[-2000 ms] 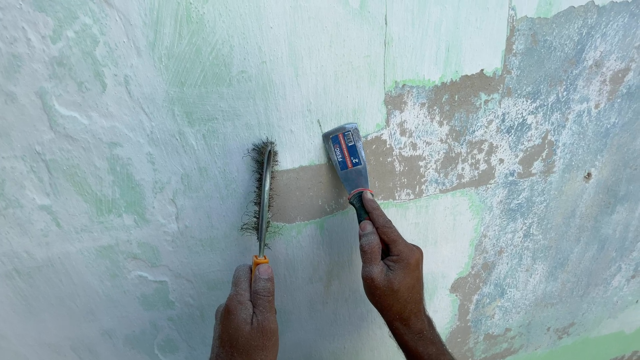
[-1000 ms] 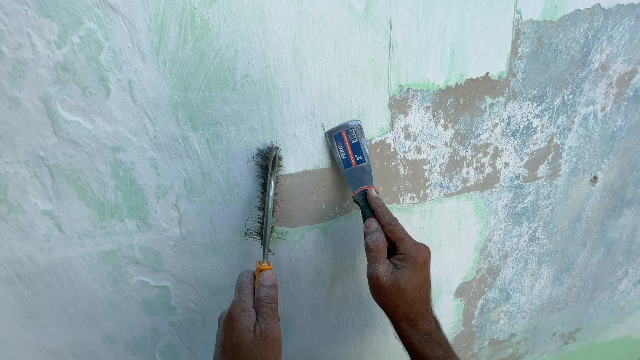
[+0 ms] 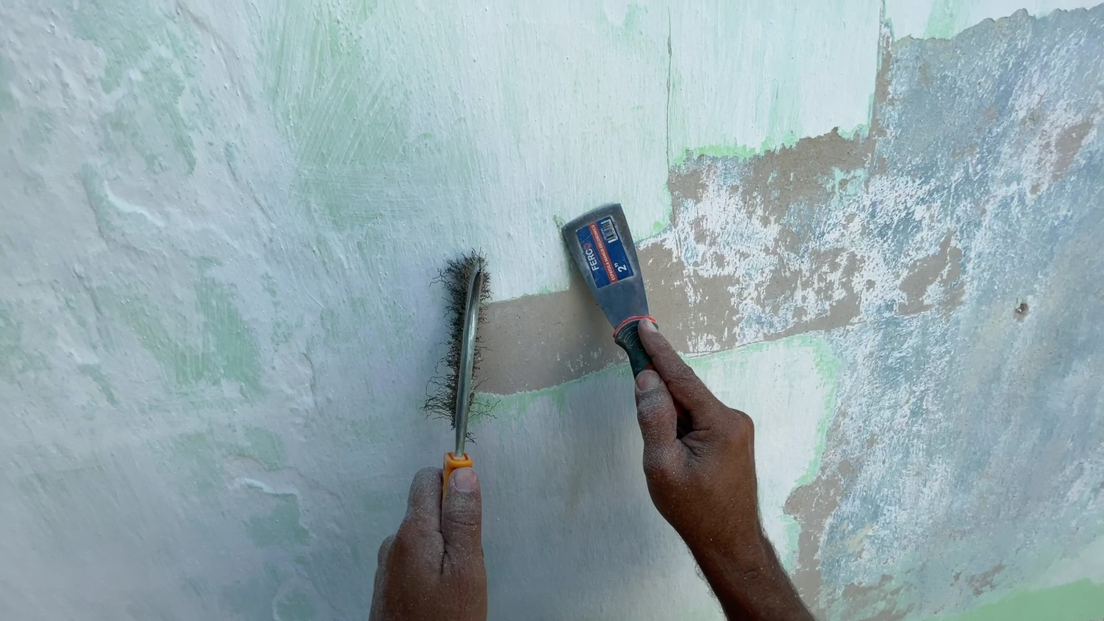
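My left hand grips the orange handle of a wire brush, held upright and edge-on with its frayed, bent bristles pointing left. To its right, my right hand is closed on the dark green handle of a putty knife, a Ferco with a grey metal blade and a blue and red label. The knife tilts up and to the left. Both tools are in front of a painted wall; whether either touches it I cannot tell.
A bare brown-grey strip crosses the wall behind the tools. Flaking blue and white paint covers the right side, with a small hole in it. On the left the surface is uneven, with pale green patches. A thin crack runs down near the top.
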